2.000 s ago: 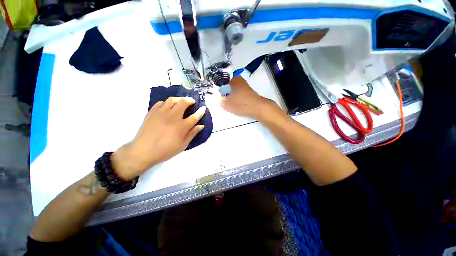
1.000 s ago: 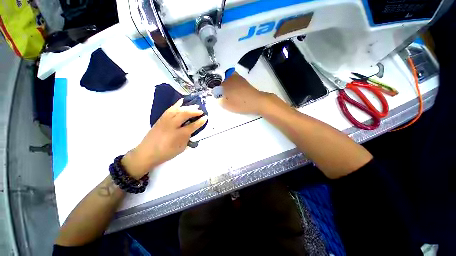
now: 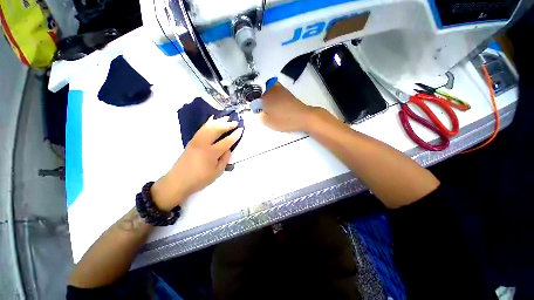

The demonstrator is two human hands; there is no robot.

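Note:
A small dark navy cloth piece [image 3: 196,117] lies flat beside the presser foot [image 3: 237,107] of the white sewing machine [image 3: 304,36]. My left hand [image 3: 205,146] lies on the piece, fingers spread, with the fingertips close to the foot. My right hand [image 3: 284,111] is at the right side of the foot, at the round metal part with a grey knob [image 3: 256,105]; its fingertips are partly hidden and I cannot tell what they hold. A bright blue spot [image 3: 271,84] shows just above my right hand. Another navy piece [image 3: 124,83] lies at the back left.
A black smartphone [image 3: 350,85] lies under the machine arm, with a dark strip [image 3: 296,68] to its left. Red-handled scissors [image 3: 429,123] and yellow-green thread snips [image 3: 444,96] lie at the right near an orange cord [image 3: 495,117]. A ruler strip [image 3: 281,214] runs along the front edge.
The view has shifted. The cloth has turned beside the foot and less of it shows in front of my left hand than two seconds ago. My right hand has stayed by the foot.

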